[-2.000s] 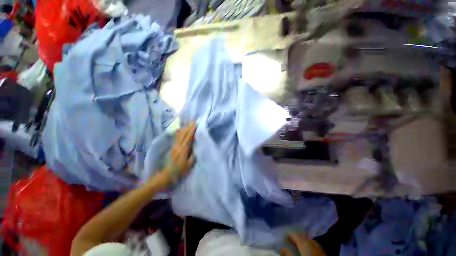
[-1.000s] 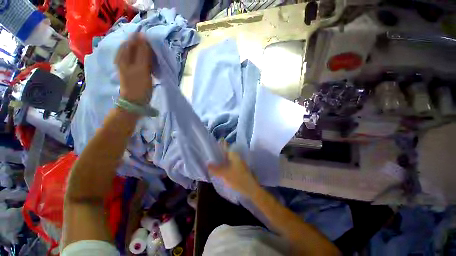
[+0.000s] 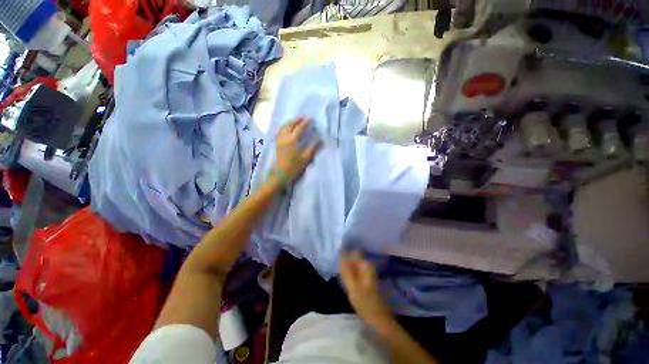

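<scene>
Light blue garment pieces (image 3: 309, 206) lie in front of me on the machine bed and hang over its front edge. The right part reaches the needle area (image 3: 440, 165). My left hand (image 3: 293, 148) rests on the upper middle of the fabric with bent fingers; whether it grips is unclear. My right hand (image 3: 359, 276) is at the fabric's lower edge, fingertips closed on it, slightly blurred. The overlock machine (image 3: 455, 92), with a red oval badge (image 3: 484, 85), stands at the right.
A large light blue garment pile (image 3: 171, 128) is on the left. Red plastic bags are at lower left (image 3: 92, 277) and top left (image 3: 121, 35). A white thread cone (image 3: 231, 328) is below the table. More blue pieces (image 3: 569, 323) lie at lower right.
My left hand has moved from the pile right onto the garment at the machine. My right hand has moved down and right. The strip of fabric stretched between them is now laid down.
</scene>
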